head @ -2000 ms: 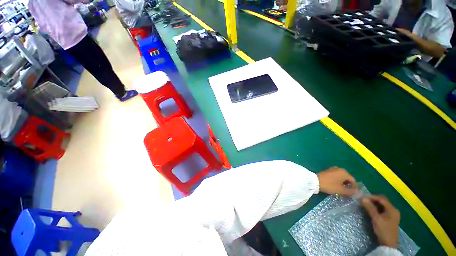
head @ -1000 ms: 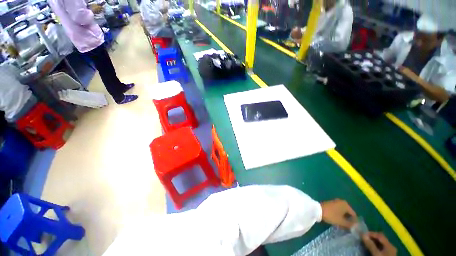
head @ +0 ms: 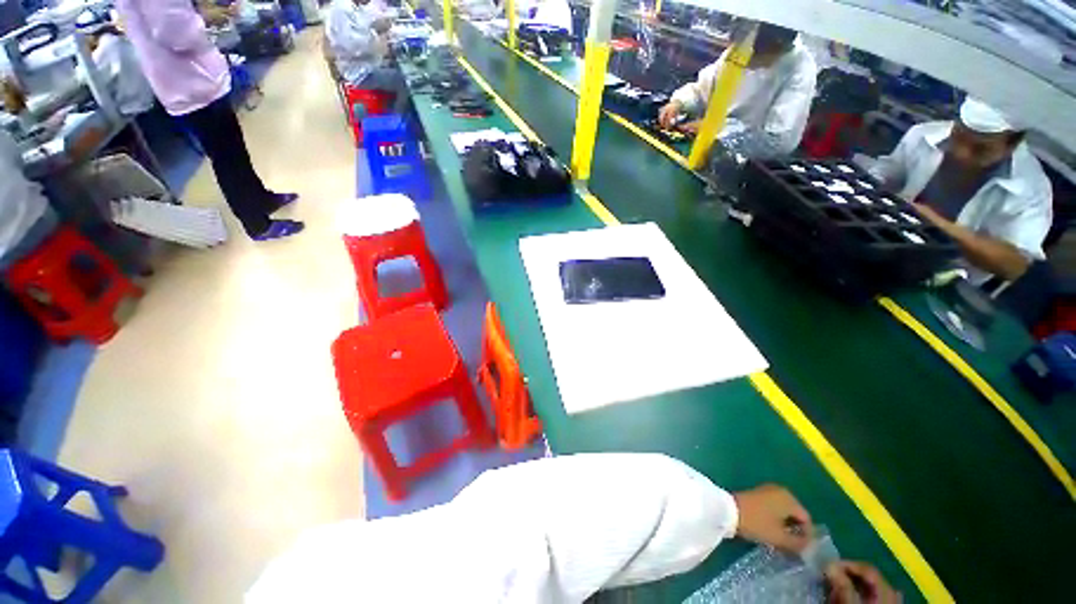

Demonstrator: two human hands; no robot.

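Note:
A silvery bubble wrap sheet or bag (head: 755, 578) lies on the green mat at the bottom edge, mostly cut off by it. My left hand (head: 775, 519) pinches its clear upper edge between the fingertips. My right hand (head: 861, 583), partly cut off by the bottom edge, is at the same clear edge close beside, fingers bent on it. A black phone-like unit (head: 611, 280) lies flat on a white board (head: 661, 354), away from both hands.
Red stools (head: 404, 360) and a blue stool stand at the left by the aisle. A black divided tray (head: 844, 218) sits across the bench before a seated worker. Yellow posts (head: 590, 112) rise from the bench. A black heap (head: 516, 175) lies beyond the board.
The view has tilted upward, so the hands and bubble wrap sit lower in the picture and more of the wrap is cut off. Both hands stay at its edge.

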